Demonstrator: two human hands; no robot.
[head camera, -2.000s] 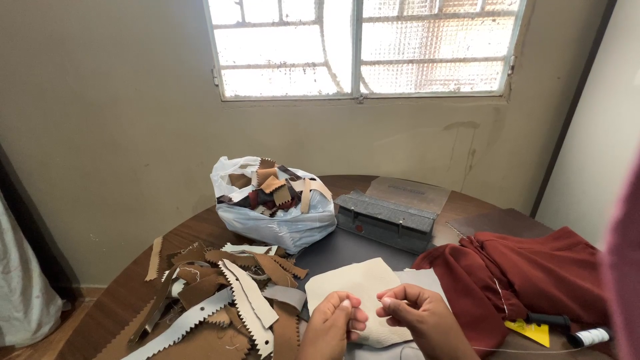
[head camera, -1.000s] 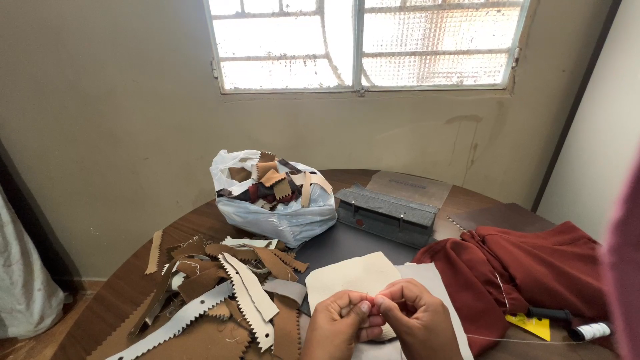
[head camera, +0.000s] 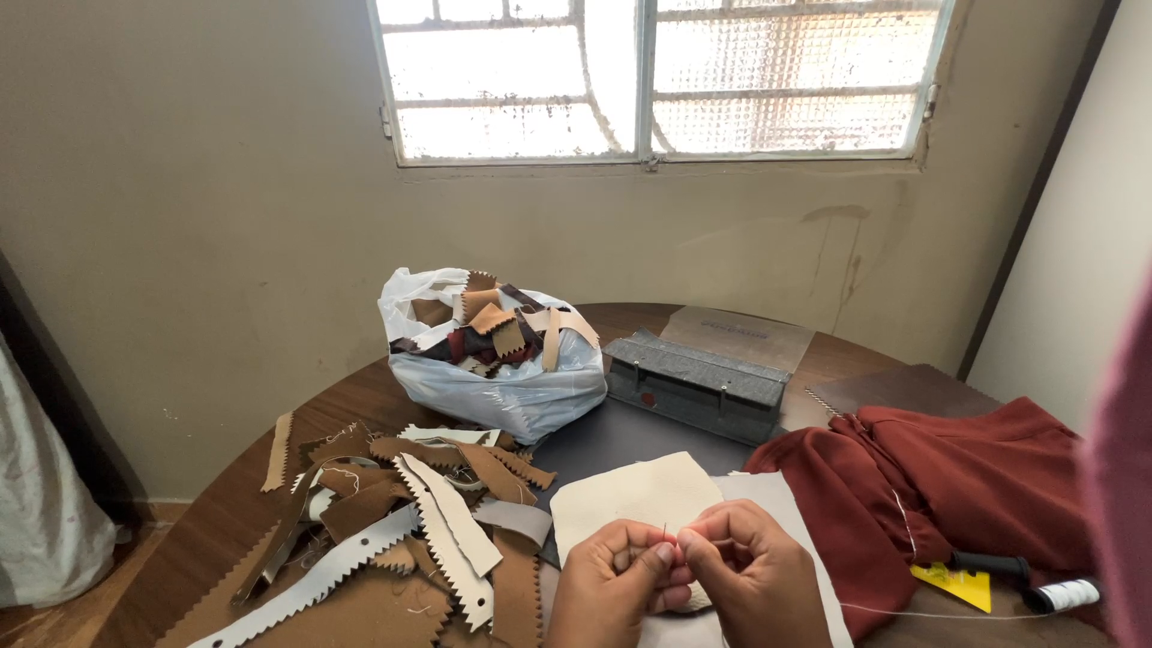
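Note:
My left hand (head camera: 625, 576) pinches a thin needle (head camera: 665, 531), its tip pointing up between thumb and forefinger. My right hand (head camera: 751, 567) meets it from the right, thumb and forefinger pressed together at the needle; what they pinch is hidden, though a pale thread (head camera: 936, 616) runs from beneath that hand to a spool of white thread (head camera: 1062, 596) at the right. Both hands are over a cream leather-like piece (head camera: 630, 495), which lies partly on a pale grey sheet (head camera: 783, 495). Dark red fabric (head camera: 972, 477) is heaped to the right of the hands.
Zigzag-edged brown and white scraps (head camera: 360, 513) cover the left of the round wooden table (head camera: 333, 396). Behind are a plastic bag of scraps (head camera: 504, 387) and a grey box-like case (head camera: 693, 387). A yellow piece (head camera: 958, 585) and a black spool (head camera: 990, 565) lie by the red fabric.
Two seconds ago my hands were slightly apart; they have come together, fingertips touching, and stay so now.

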